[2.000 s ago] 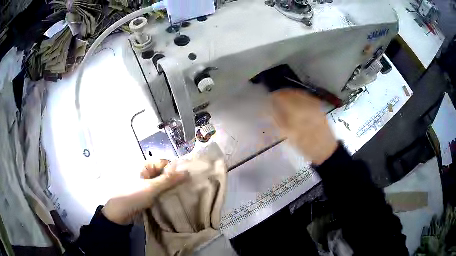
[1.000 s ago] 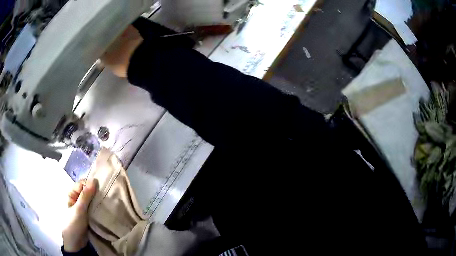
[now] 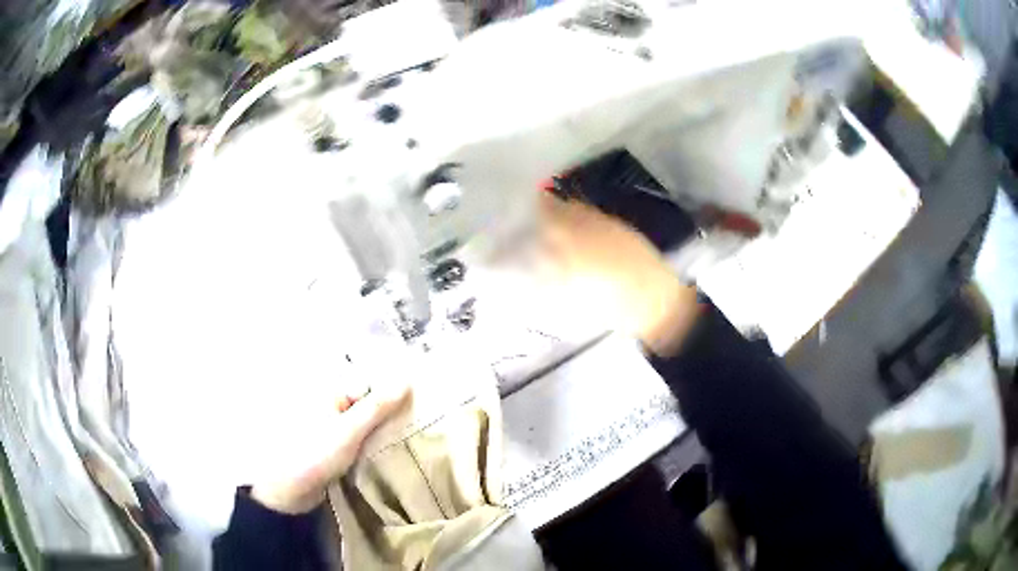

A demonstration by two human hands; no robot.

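Observation:
The beige garment part point(image 3: 435, 468) lies on the machine bed in front of the needle area point(image 3: 411, 323), with folds hanging over the front edge. My left hand point(image 3: 341, 444) pinches its left side near the top. My right hand point(image 3: 608, 262) is blurred under the machine arm, right of the needle area, with its fingers by the black flat pad point(image 3: 636, 195). A small red spot shows at its fingertips; I cannot tell whether it holds anything. The white machine head point(image 3: 502, 134) is overexposed.
A red-handled screwdriver point(image 3: 728, 221) lies right of the black pad. A printed ruler point(image 3: 592, 452) runs along the table's front edge. Pale cloth pieces point(image 3: 50, 368) are heaped at the far left, and bundled pieces point(image 3: 140, 145) stand behind. A cloth with a tan strip point(image 3: 927, 449) is at the right.
The view swung right and came back, and is now brighter. My right hand went deep under the arm, then came back toward the needle side. My left hand kept the cloth.

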